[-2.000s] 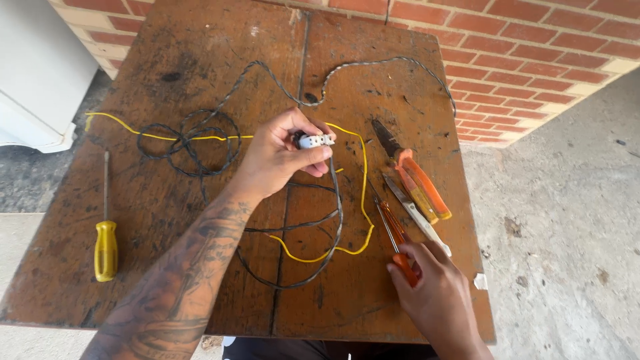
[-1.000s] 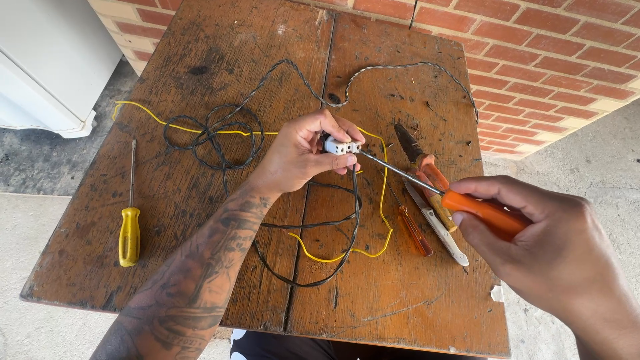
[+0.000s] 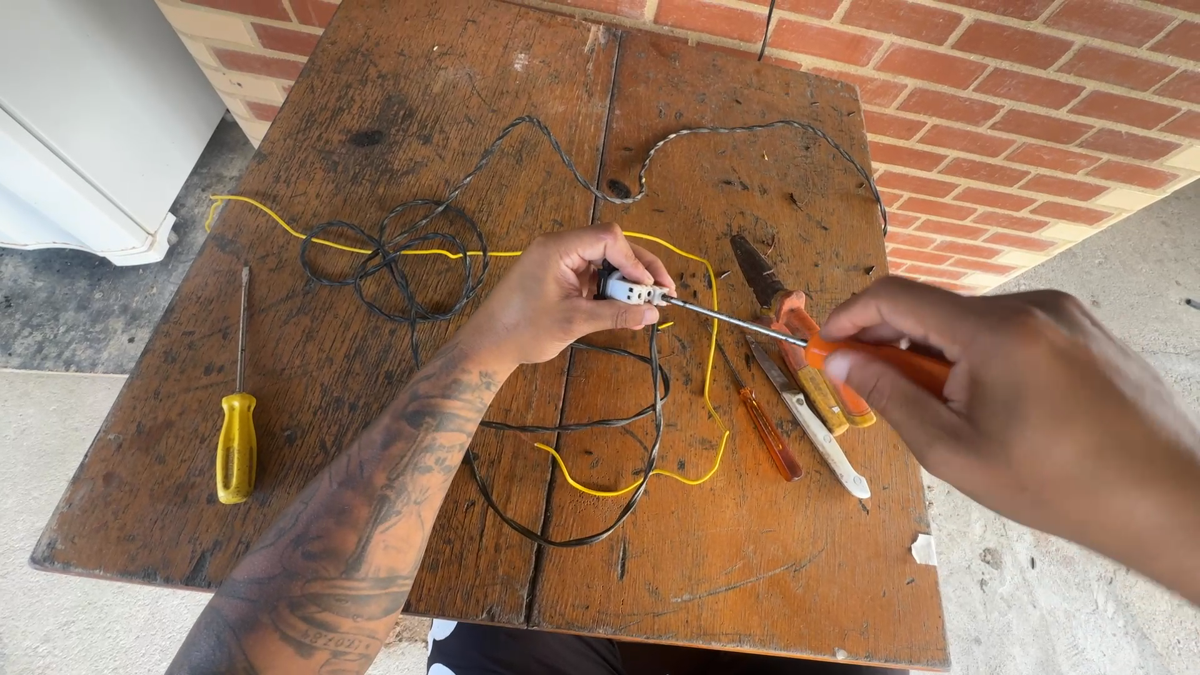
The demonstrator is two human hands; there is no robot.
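My left hand (image 3: pixel 586 291) pinches a small white electrical connector (image 3: pixel 630 289) above the middle of the wooden table. A twisted black cable (image 3: pixel 653 375) hangs just below it and loops over the tabletop. In my right hand (image 3: pixel 947 384) is a screwdriver with an orange handle (image 3: pixel 877 364); its shaft points left and its tip meets the connector's right end. Whether the tip sits in a screw is too small to tell. A yellow wire (image 3: pixel 714 375) curves on the table behind and beneath the hands.
Right of centre lie orange-handled pliers (image 3: pixel 797 323), a knife with a pale handle (image 3: pixel 825 445) and a small orange-handled screwdriver (image 3: pixel 771 436). A yellow-handled screwdriver (image 3: pixel 236 448) lies at left. A brick wall (image 3: pixel 1022 103) borders the table's (image 3: pixel 750 562) far side; a white appliance (image 3: pixel 84 122) stands left.
Two seconds ago my right hand was down at the tools on the table's right. It has risen with the orange-handled screwdriver, whose tip has met the connector since one second ago.
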